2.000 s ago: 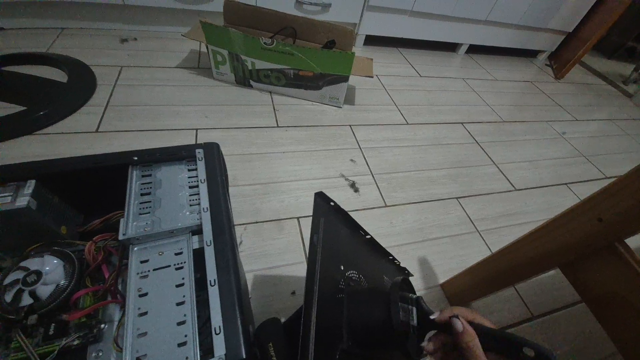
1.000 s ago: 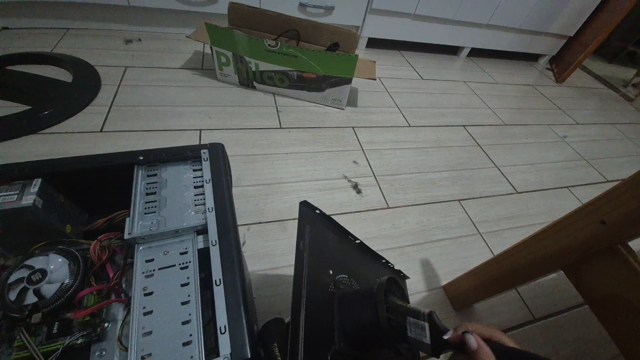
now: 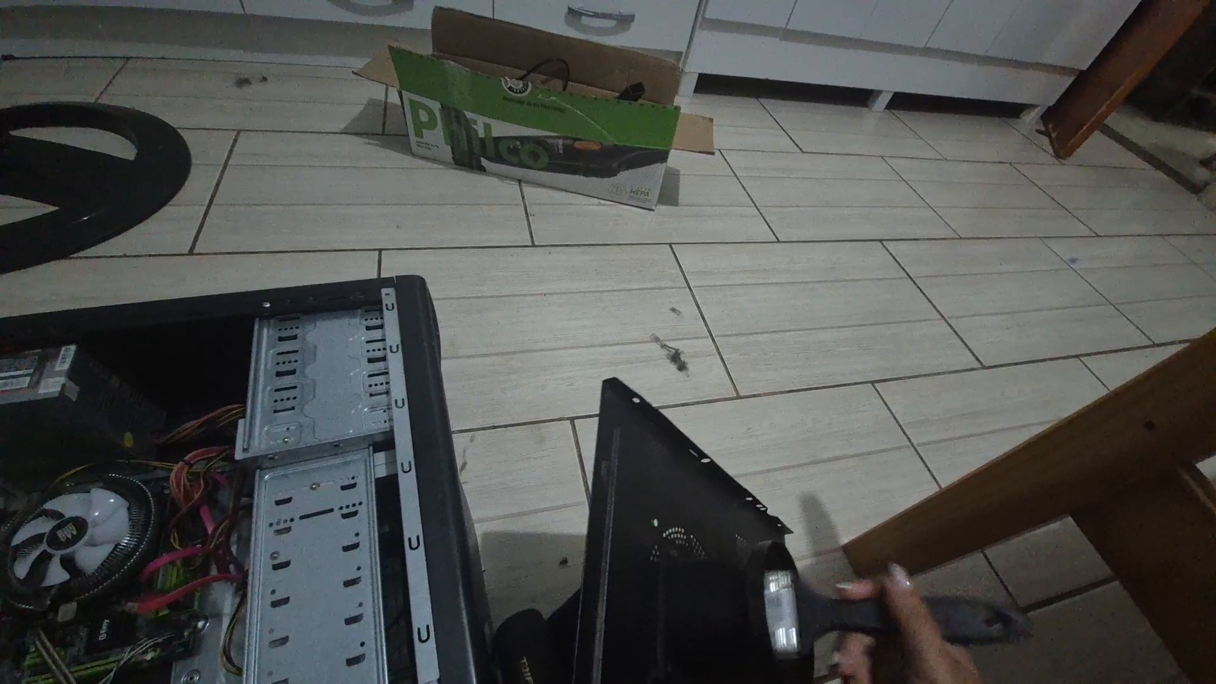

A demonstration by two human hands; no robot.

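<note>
My right hand (image 3: pixel 902 627), at the lower right, grips the dark handle of a flat paintbrush (image 3: pixel 784 613). The brush's dark bristles lie over the face of a black perforated metal side panel (image 3: pixel 655 532), which stands tilted beside the computer. At the left lies an open computer case (image 3: pixel 418 456) with metal drive bays (image 3: pixel 318 570), a power supply (image 3: pixel 66 389), coloured cables and a CPU cooler fan (image 3: pixel 71 537). My left hand is not in view; a dark cloth-like thing (image 3: pixel 527 646) shows at the bottom edge between case and panel.
An open cardboard box (image 3: pixel 541 142) stands on the tiled floor before white cabinets (image 3: pixel 589 38). A black curved base (image 3: pixel 161 171) lies at the far left. A wooden beam (image 3: pixel 1064 456) slants across the right side. Small dust clumps (image 3: pixel 674 356) lie on the tiles.
The right hand and brush have shifted a little over the panel. The brush stays in the hand, and the panel has tilted slightly since the earliest frame.
</note>
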